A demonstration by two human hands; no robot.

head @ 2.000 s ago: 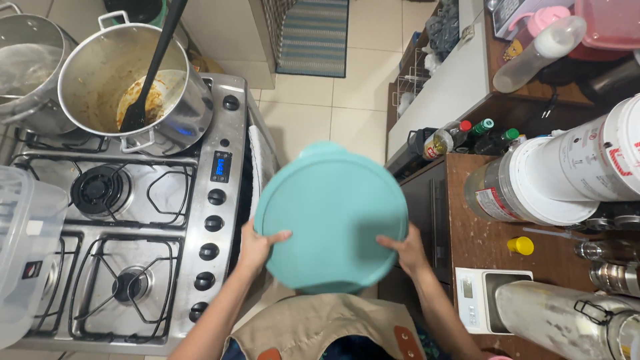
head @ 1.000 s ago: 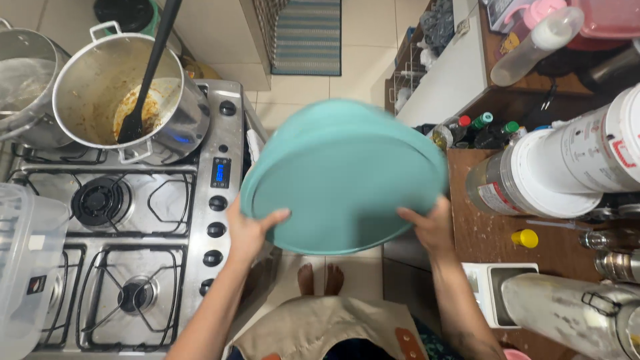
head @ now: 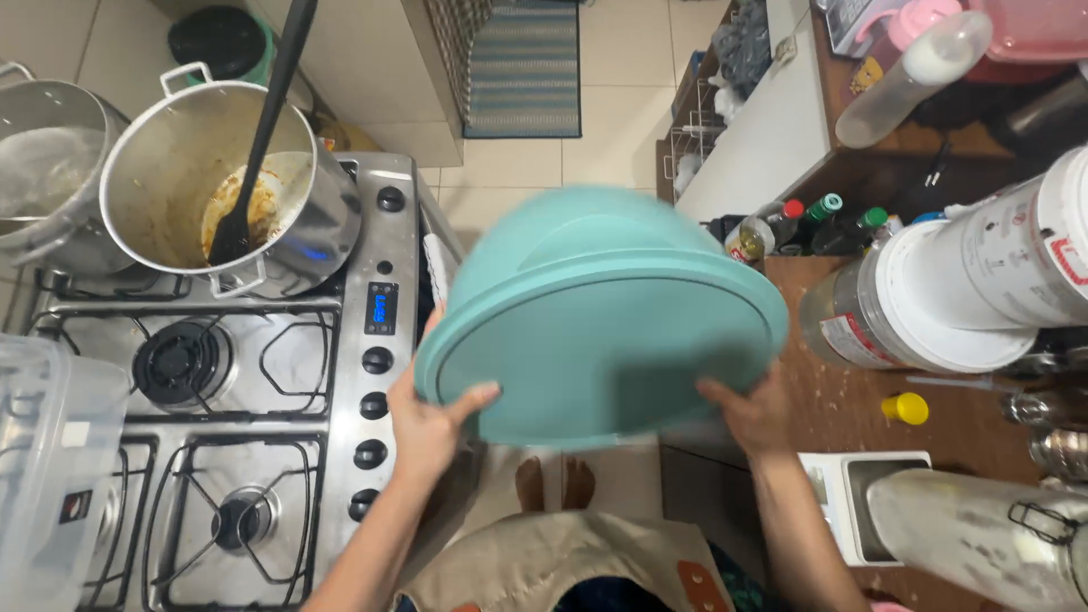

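Observation:
A large teal plastic bowl with its lid on (head: 595, 340) is tilted in front of me over the floor, the lid side facing me and part of the bowl's wall showing beyond it. My left hand (head: 438, 421) grips its lower left rim, thumb on the lid. On the right rim, my right hand (head: 748, 408) holds it the same way, slightly blurred. The fingers under the bowl are hidden.
At left, a gas stove (head: 348, 280) carries a metal pot (head: 136, 204) with a black spatula (head: 263, 127), a second pot (head: 51, 153) and a clear plastic container (head: 59, 476). At right, a brown counter (head: 850, 408) holds white buckets (head: 977, 272), bottles (head: 790, 217) and a large glass jar (head: 960, 518).
The bowl has tipped from nearly face-on, so its wall now shows beyond the lid. Both hands have kept hold of the rim. My feet, not seen two seconds ago, show below it.

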